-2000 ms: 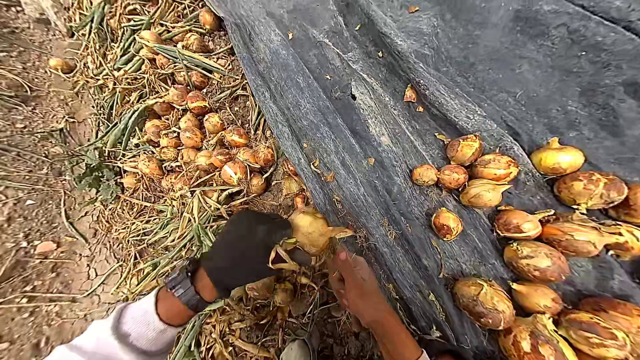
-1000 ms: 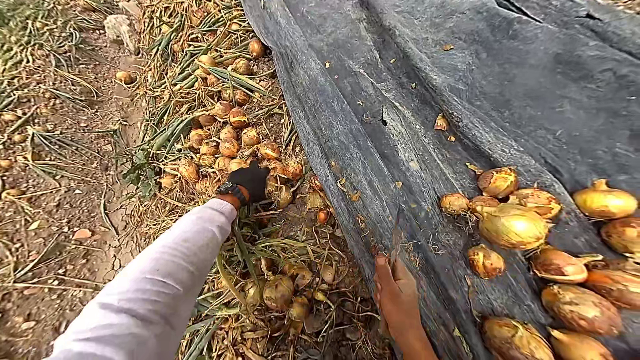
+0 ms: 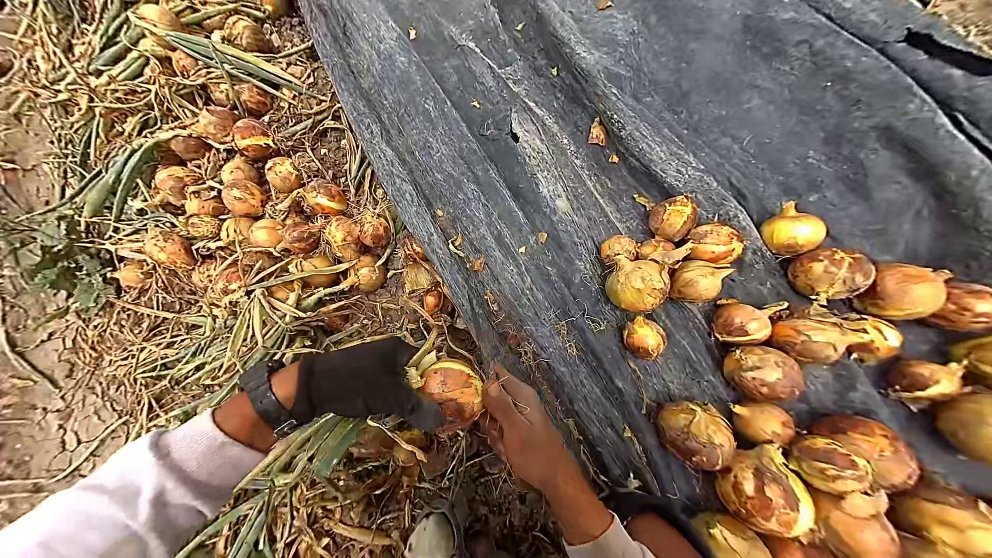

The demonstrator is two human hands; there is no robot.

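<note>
My left hand, in a black glove with a dark watch at the wrist, holds an onion with brown, partly peeled skin and a bit of stalk. My bare right hand is closed at the onion's right side, by its root end. A blade showed in this hand a second ago; now whatever lies between its fingers is too hidden to tell. Both hands are low in the middle of the view, over dry onion tops at the edge of a dark fabric sheet.
Many trimmed onions lie on the sheet at the right. At the left, a row of onions with leaves lies on the soil. Dry stalks cover the ground beside cracked earth. A shoe shows at the bottom.
My left hand has come back from the onion row with an onion and now meets my right hand. A pale onion held two seconds ago is out of the left hand.
</note>
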